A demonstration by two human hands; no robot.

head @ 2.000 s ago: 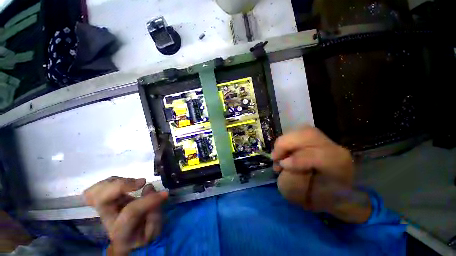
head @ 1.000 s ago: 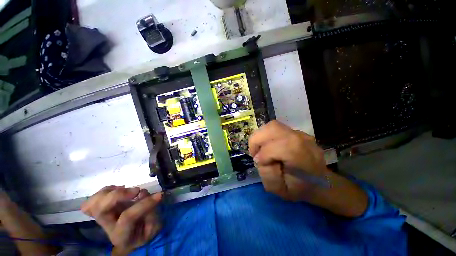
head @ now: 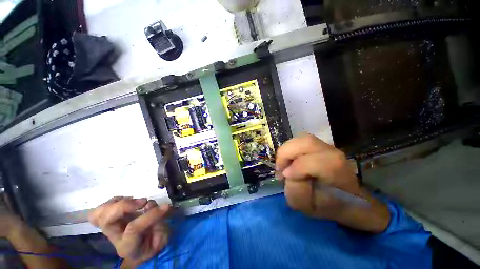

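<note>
The black solder pallet (head: 152, 126) lies between the rails and holds two yellow-edged circuit boards (head: 247, 126). A green hold-down strip (head: 223, 128) lies across both boards. My right hand (head: 321, 178) is at the pallet's lower right, closed on thin tweezers (head: 268, 164). Their tip points at the lower board's right part; their back end shows blurred over the wrist. My left hand (head: 131, 223) is at the front rail, left of the pallet's lower left corner, fingers curled and apart, with nothing visible in it.
Conveyor rails (head: 300, 41) run along both sides of the pallet. A small black holder (head: 164, 41) and a polka-dot cloth (head: 60, 63) are on the far side. Green strips (head: 18, 37) lie at upper left. The dark conveyor is at right. Another person's arm (head: 31, 241) is at lower left.
My right hand moved left over the pallet's edge, then slightly back right, showing the tweezers' tip again. My left hand stays nearly in place. The other person's arm has come into view.
</note>
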